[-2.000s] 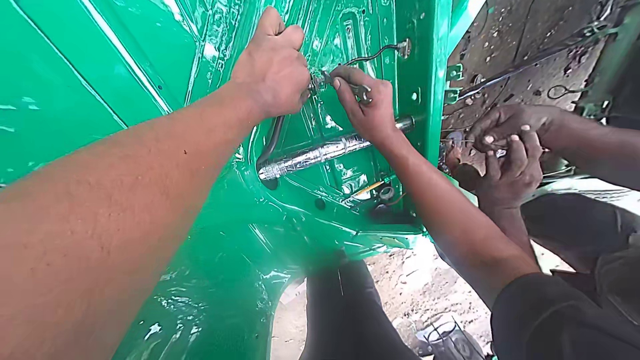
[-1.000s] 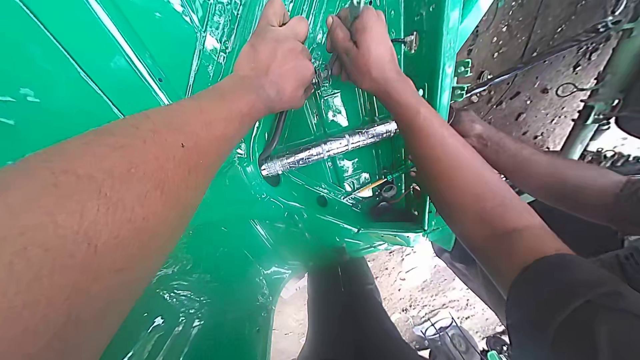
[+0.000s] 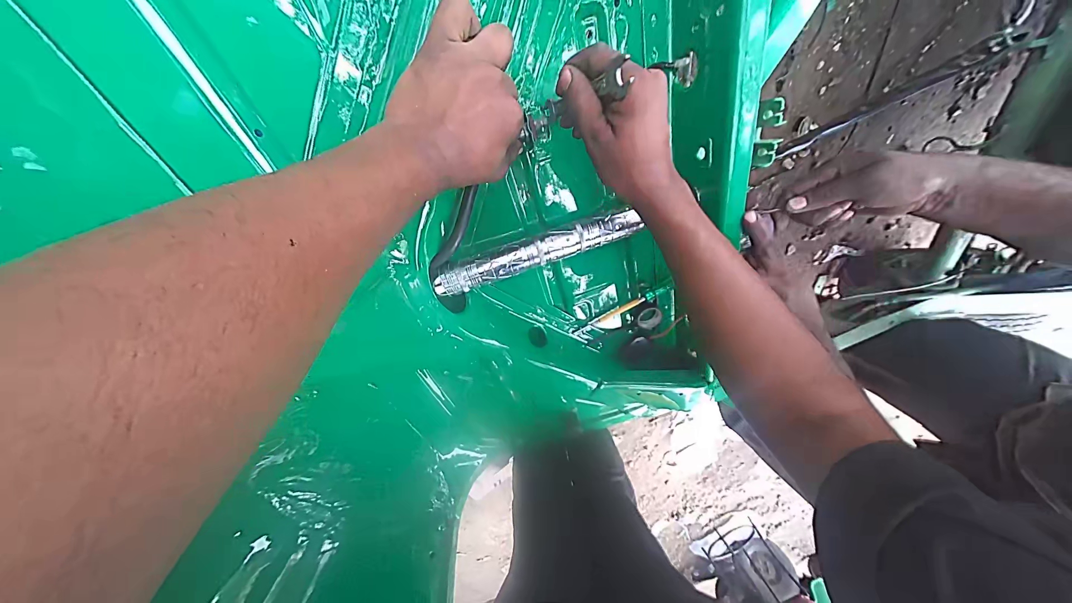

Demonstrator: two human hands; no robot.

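My left hand [image 3: 461, 105] is closed in a fist around a small metal fitting [image 3: 538, 130] whose end shows at its right side. Just right of it, my right hand [image 3: 615, 117] pinches a dark cable or connector piece [image 3: 615, 79] between thumb and fingers; its exact kind is unclear. Both hands are over a green painted metal body panel [image 3: 234, 92]. Below my left hand a black hose [image 3: 461, 222] runs down to a hole in the panel. A tube wrapped in silver foil [image 3: 536, 253] comes out of the same hole and passes behind my right forearm.
Another person's hands [image 3: 871, 184] work at the right, beyond the green frame edge [image 3: 741, 117]. A yellow-handled tool [image 3: 620, 311] and a roll of tape [image 3: 649, 318] lie in the panel's lower corner. A dark container [image 3: 749, 565] stands on the ground below.
My right hand has come down from the top edge and nearer the fitting since one second ago. My left hand stays about where it was. The other person's hands have come together beside the frame.
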